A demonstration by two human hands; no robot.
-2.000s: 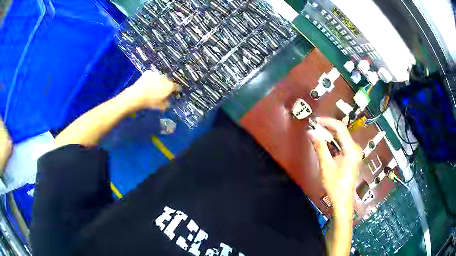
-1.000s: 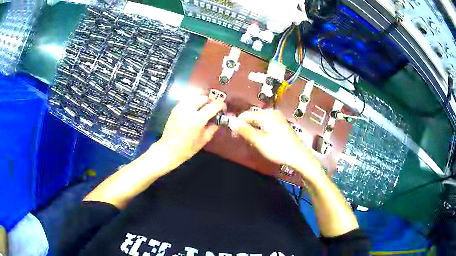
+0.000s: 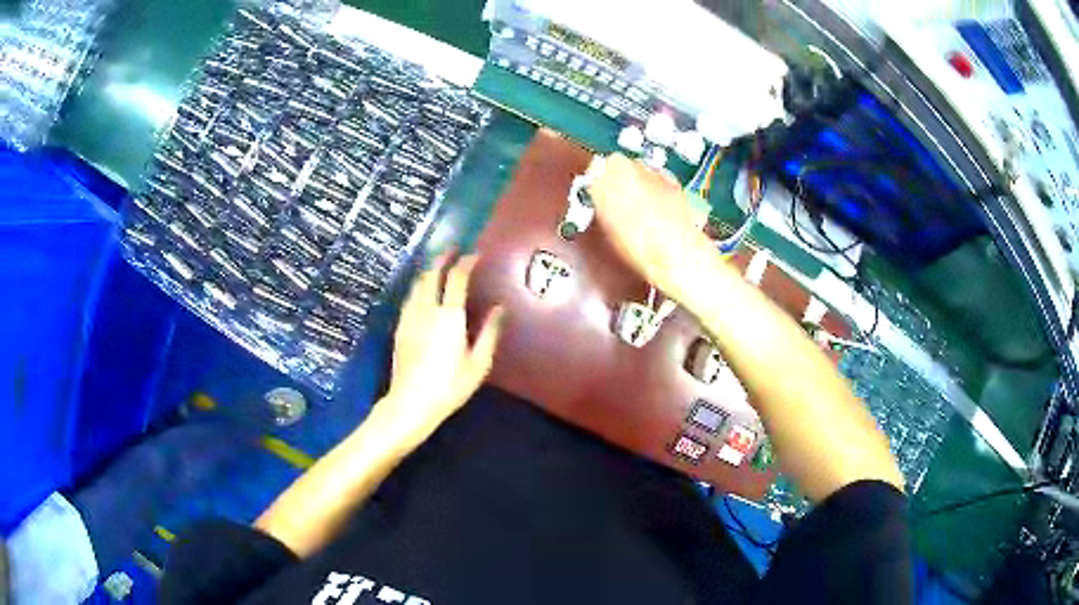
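The reddish-brown board (image 3: pixel 592 378) lies in front of me with pale sockets (image 3: pixel 548 274) along its middle. A second socket (image 3: pixel 637 321) has a pale lead at it. A third (image 3: pixel 704 358) has a dark piece at it. My left hand (image 3: pixel 438 337) rests at the board's left edge, fingers apart and empty. My right hand (image 3: pixel 639 213) is over the board's top, its fingertips at an upper white holder (image 3: pixel 577 210) with round dark centres. Whether it grips anything is hidden by the hand.
A clear tray of dark units (image 3: pixel 302 177) lies left of the board. Another shiny tray (image 3: pixel 905 390) is at the right. A long white box (image 3: pixel 639 59) and a dark monitor (image 3: pixel 876 177) stand behind. Small meters (image 3: pixel 708 416) are at the lower right. A blue bin (image 3: pixel 59 319) is at left.
My hands have parted from the dark, shiny-ended unit held between them. My right hand has moved up to the upper holder; my left hand has moved back left and opened. The view has shifted slightly.
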